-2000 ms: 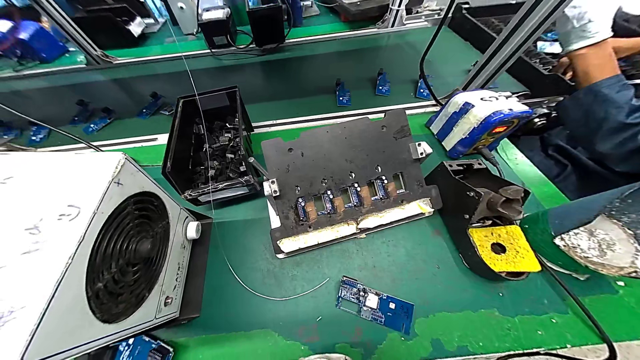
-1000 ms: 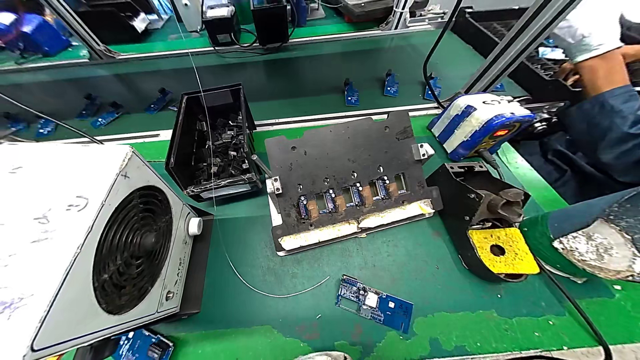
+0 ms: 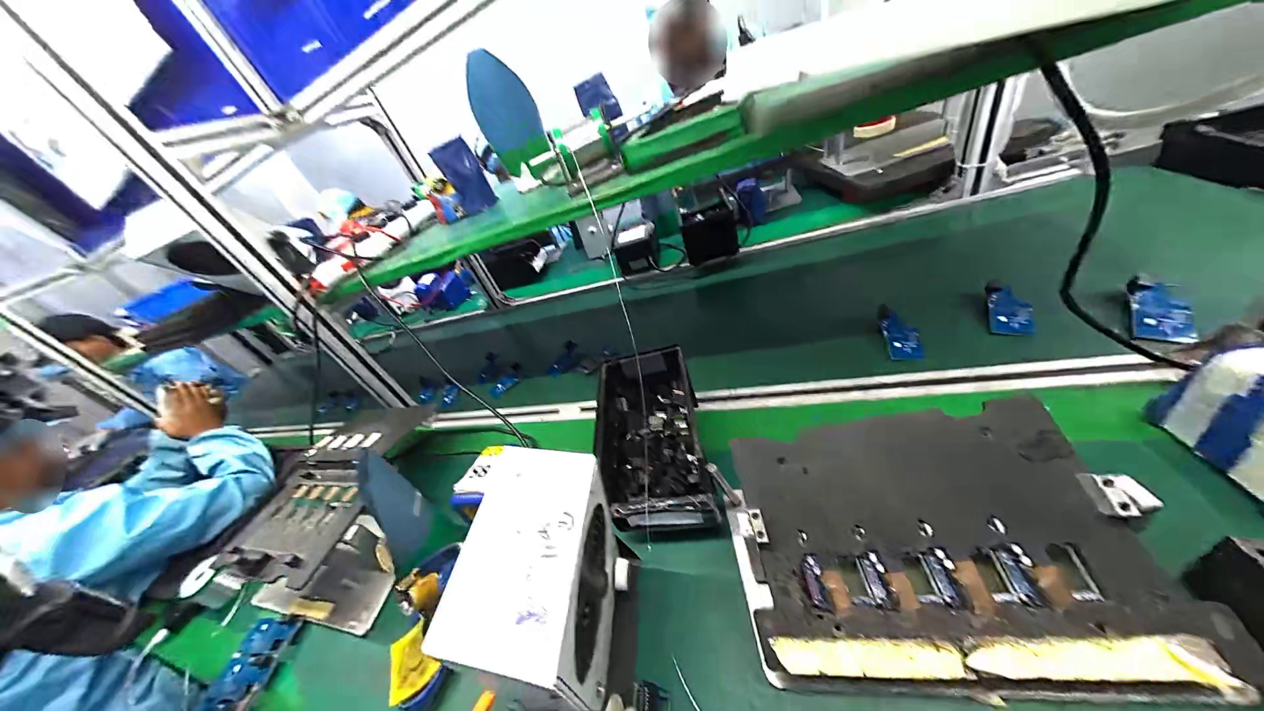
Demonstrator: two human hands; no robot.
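Note:
Neither my left hand nor my right hand is in view. A black fixture plate (image 3: 889, 484) lies at the right, with several small blue circuit boards (image 3: 941, 578) in its slots and yellowed tape (image 3: 869, 657) along its near edge. Left of it stands a black bin (image 3: 657, 513) full of small dark parts. A thin solder wire (image 3: 632, 336) hangs down in front of the bin. The white box of a fume extractor fan (image 3: 518, 568) stands further left. Part of a blue and white striped soldering station (image 3: 1220, 405) shows at the right edge.
Several blue circuit boards (image 3: 1009, 311) lie on the green strip behind the metal rail (image 3: 889, 385). A green shelf (image 3: 553, 212) crosses above. At the left, a co-worker in blue sleeves (image 3: 109, 523) sits by another fixture (image 3: 321, 494). A black cable (image 3: 1086, 217) hangs at the upper right.
The view has swung up and to the left. The co-worker at the left and the upper shelf have come into view; the loose board and the yellow-topped iron stand have left it.

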